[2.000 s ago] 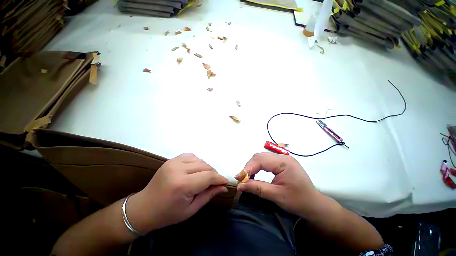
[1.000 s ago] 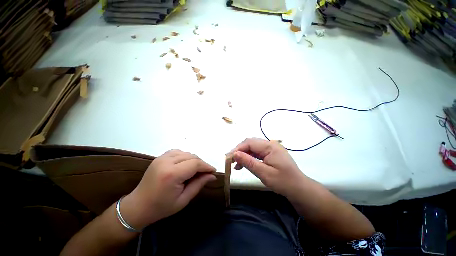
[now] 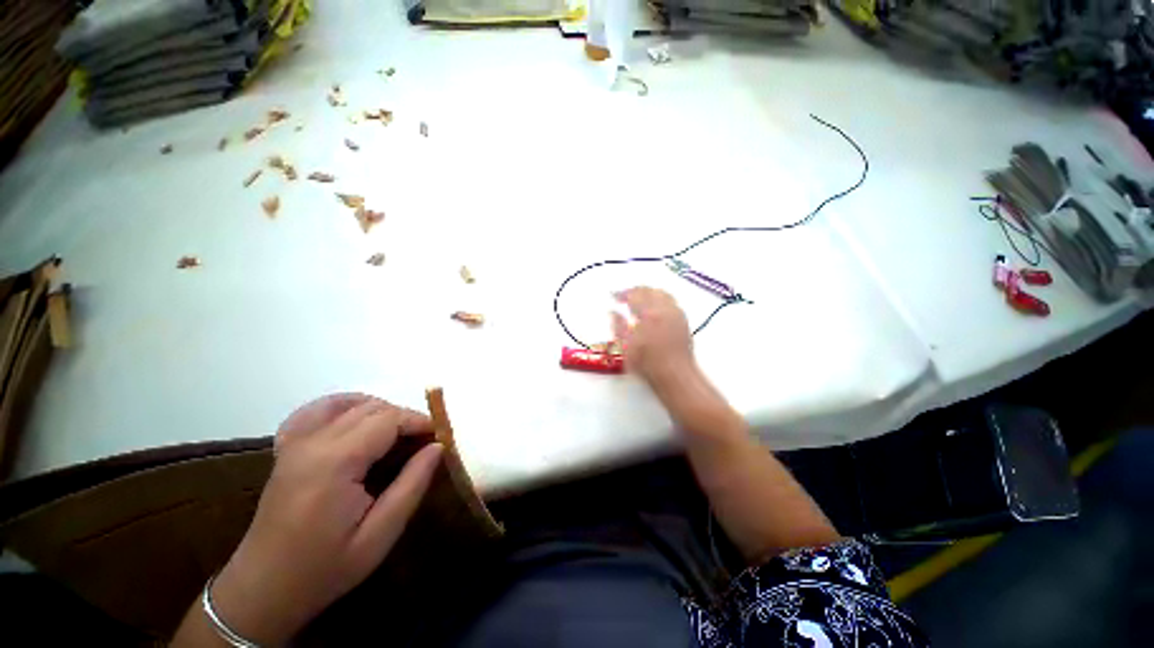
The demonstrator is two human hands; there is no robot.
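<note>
My left hand (image 3: 348, 475) pinches the edge of the brown bag body (image 3: 139, 519) near its corner at the table's near edge. A tan edge strip (image 3: 458, 466) stands up just right of my fingers. My right hand (image 3: 652, 336) is over the table, slightly blurred, with fingers apart. It is just above and right of the red cylinder (image 3: 591, 361), which looks like a lighter, and left of the thread snips (image 3: 705, 280). The dark cord (image 3: 734, 229) loops around this spot. A tan bit shows by the red cylinder.
Tan scraps (image 3: 367, 218) are scattered on the white table. Grey stacks with yellow edging (image 3: 177, 57) stand at the far side. Brown pieces (image 3: 23, 342) lie at the left edge. Grey pieces (image 3: 1076, 215) and red tools (image 3: 1020, 285) are at right. A phone (image 3: 1031, 462) is off the tabletop.
My right hand has let go of the tan strip and moved out over the table to the red cylinder. My left hand stays on the bag body. The view has turned to the right.
</note>
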